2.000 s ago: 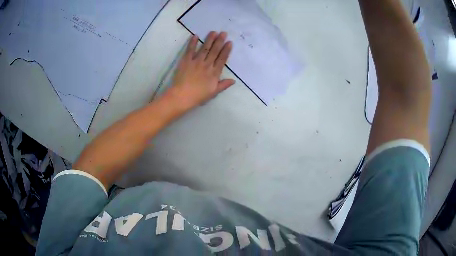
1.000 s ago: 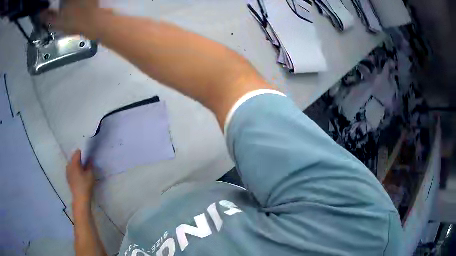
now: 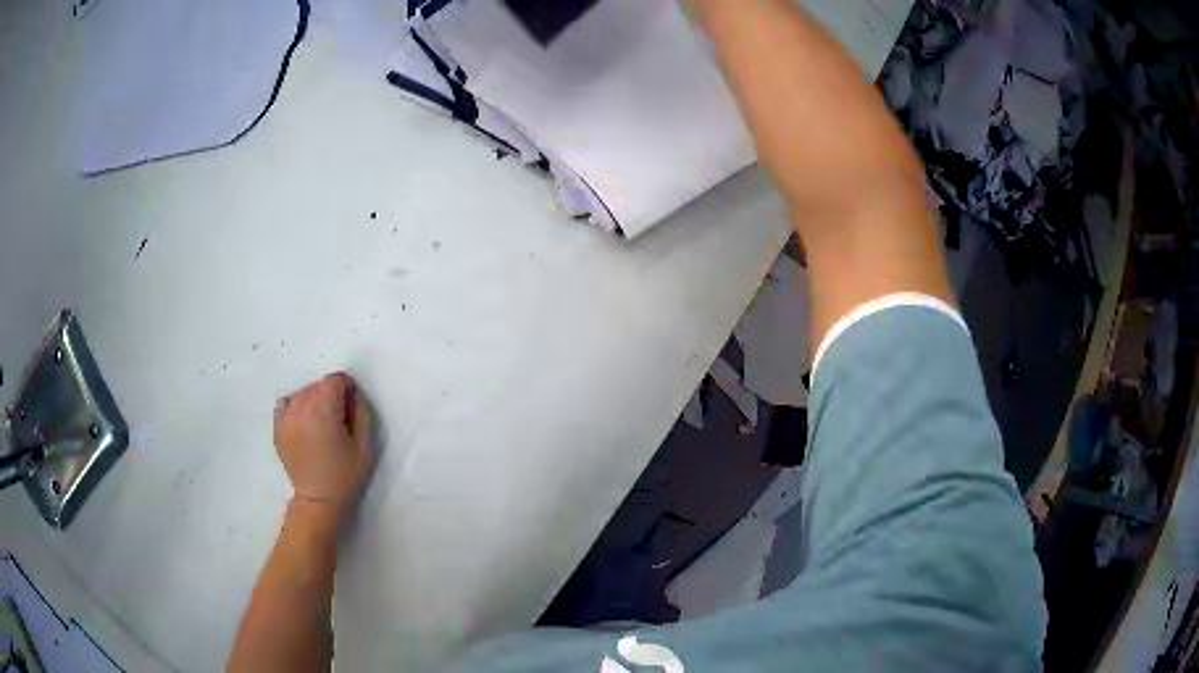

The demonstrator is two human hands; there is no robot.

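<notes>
My left hand [image 3: 322,440] rests on the pale table [image 3: 500,394] with its fingers curled in, and nothing shows in it. My right forearm reaches to the top edge, and the right hand is cut off beyond it. A paper-topped stack of cut panels [image 3: 631,125] with dark, uneven edges lies near the table's far right edge. A dark piece [image 3: 550,13] shows over this stack at the top edge, partly cut off and blurred. Another paper-topped panel [image 3: 184,79] with a dark curved edge lies at the upper left.
The cutter's silver base plate [image 3: 72,447] stands on the table at the left edge. Part of the paper marker [image 3: 59,638] shows at the lower left. Scraps [image 3: 986,118] are heaped beyond the table's right edge, with more pieces [image 3: 730,559] below it.
The view has swung right. My left hand, earlier flat by a panel and then at a panel's edge, is now away from it. My right hand has left the cutter, now at the left edge.
</notes>
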